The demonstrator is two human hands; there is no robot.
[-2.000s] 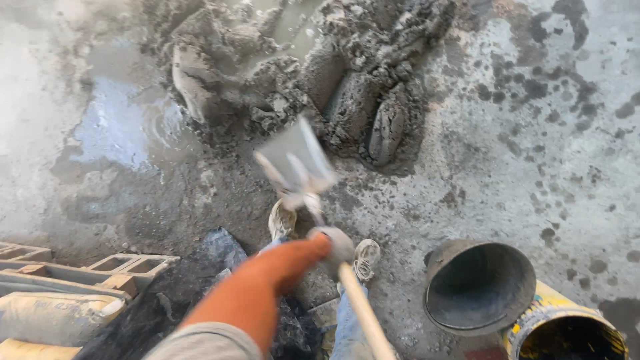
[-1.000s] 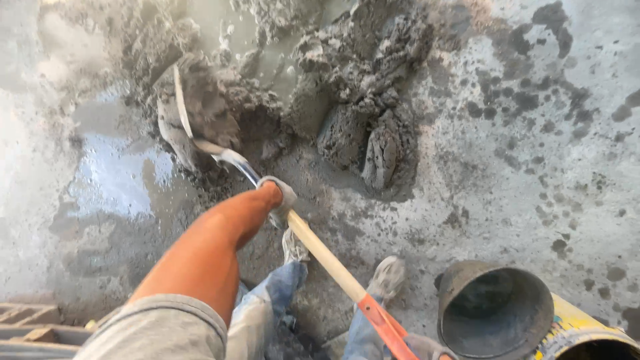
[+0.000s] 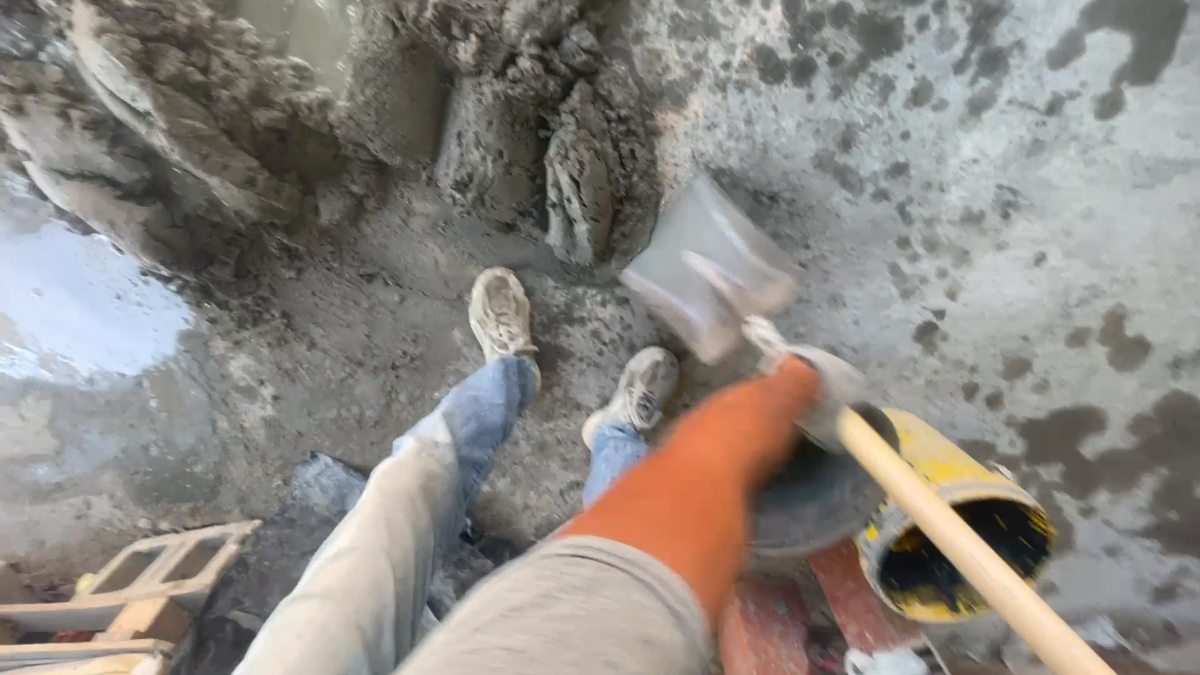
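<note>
My left hand (image 3: 830, 384), in a pale work glove, grips the shovel low on its wooden handle (image 3: 966, 539), close to the metal socket. Blurred by motion, the square metal shovel blade (image 3: 712, 267) is over the concrete floor, just right of the wet mortar heap (image 3: 497, 141). Smooth scoop marks show on the heap's near edge. Below the left hand is a black bucket (image 3: 811, 502), partly hidden by the forearm and glove. My right hand is out of view; the handle's upper end runs past the bottom edge.
A yellow bucket (image 3: 923, 450) with a dark inside lies tilted beside the black one. Reddish blocks (image 3: 764, 623) are below them. At the lower left are hollow blocks (image 3: 141, 572) and dark plastic sheeting. A shiny puddle (image 3: 84, 300) spreads left of my feet, beside the mortar.
The shovel blade has swung from the left part of the mortar heap to the right of it, near the buckets. My left hand has moved right with the handle. The view has shifted.
</note>
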